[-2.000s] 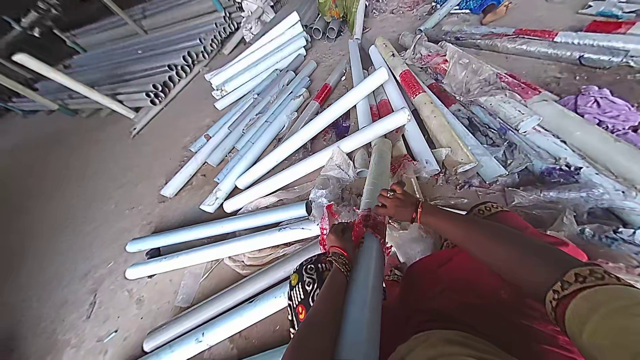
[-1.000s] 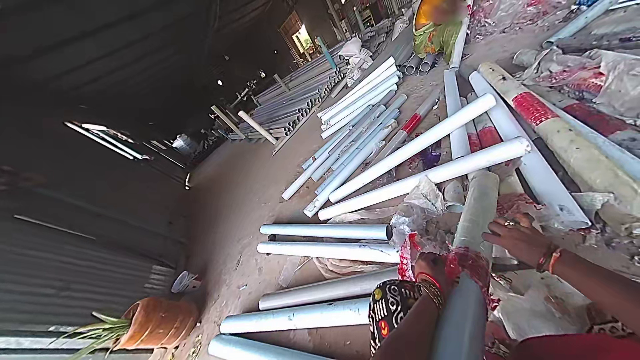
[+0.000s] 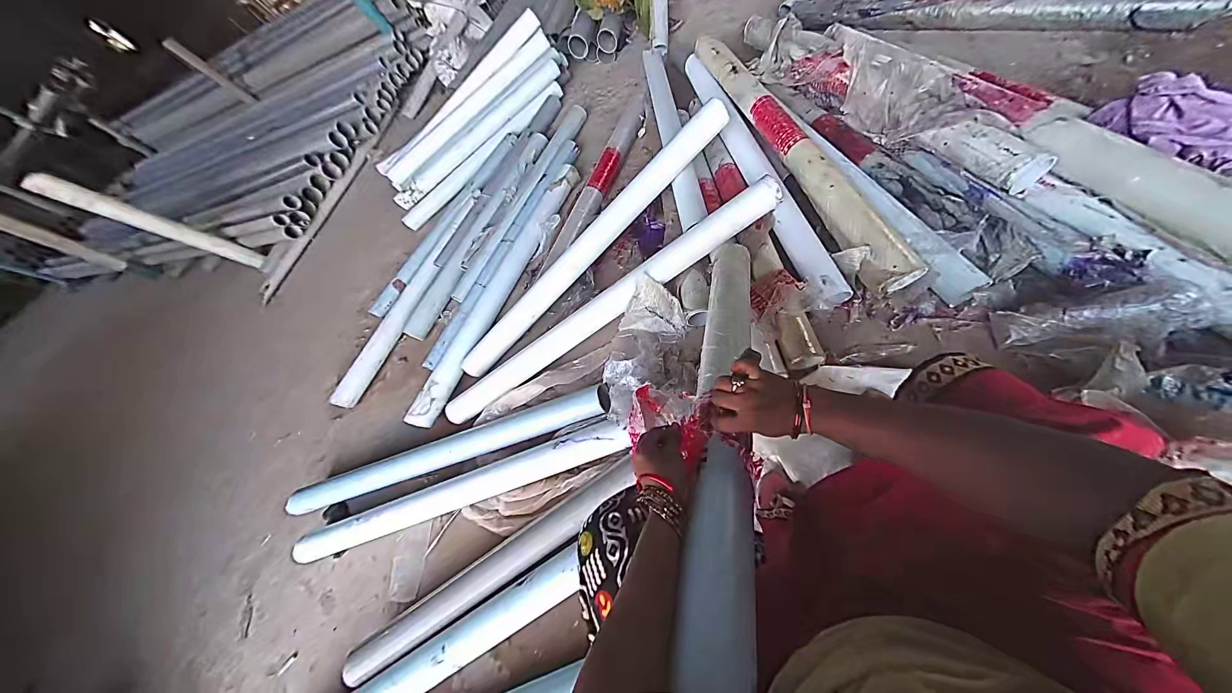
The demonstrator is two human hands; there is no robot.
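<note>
A grey-blue pipe (image 3: 717, 568) runs up from the bottom edge between my forearms. Around its middle sits red printed plastic wrap (image 3: 691, 438), with crumpled clear plastic film (image 3: 647, 332) on its left side. My left hand (image 3: 664, 457) is closed on the wrap at the pipe's left side. My right hand (image 3: 756, 399) lies on the pipe from the right, just above the wrap, its fingers curled; something small and dark shows at its fingertips, too unclear to name. The fingertips of both hands are partly hidden.
White pipes (image 3: 616, 279) lie slanted ahead, and more pipes (image 3: 462, 491) lie at lower left. To the right are pipes with red wrap (image 3: 778, 125), loose clear film (image 3: 885, 87) and a purple cloth (image 3: 1169, 115). Stacked grey pipes (image 3: 231, 144) stand at the back left.
The view swung left and then back. Both hands remain at the red wrap on the pipe; no plain change in their hold shows.
</note>
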